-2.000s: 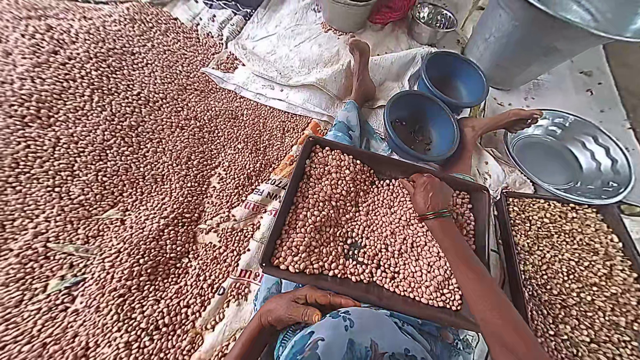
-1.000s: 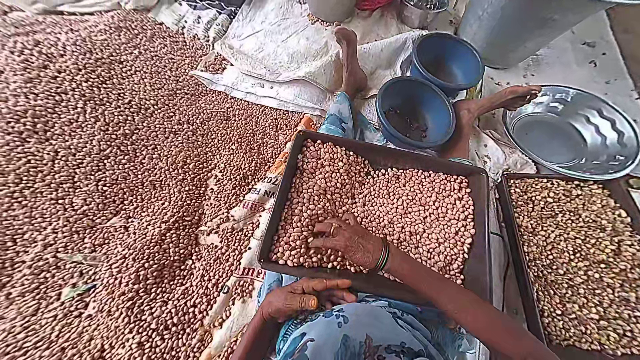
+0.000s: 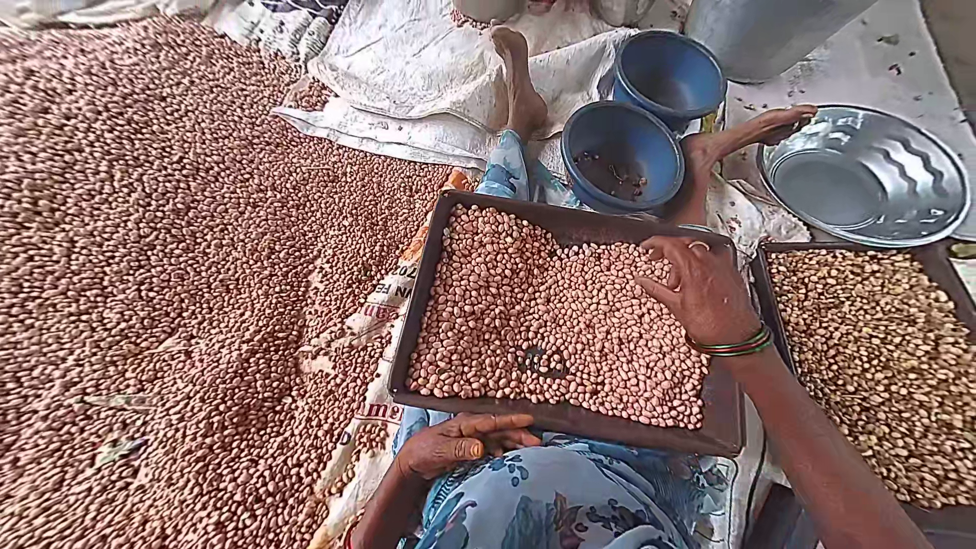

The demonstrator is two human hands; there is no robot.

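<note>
A dark rectangular tray (image 3: 488, 404) lies across my lap, holding a layer of pinkish-brown nuts or beans (image 3: 595, 320); a small dark patch of its bottom shows near the front. My right hand (image 3: 698, 290), with a ring and bangles, is over the tray's right part, thumb and fingers apart at the edge of the layer; nothing is visibly held. At the tray's front left edge, my left hand (image 3: 465, 446) rests on my lap, fingers loosely extended, with nothing seen in it.
A large heap of similar nuts or beans (image 3: 168, 252) spreads at left. Beyond the tray stand two blue bowls (image 3: 663, 76), the nearer with dark bits. At right are a shiny metal basin (image 3: 862, 175) and a second tray (image 3: 778, 305) of browner pieces. White sacks (image 3: 412, 69) lie behind.
My right hand has moved from the tray's left-middle part, one second ago, to its right side. A strip of tray bottom now shows at the right. My left hand has stayed by the front edge.
</note>
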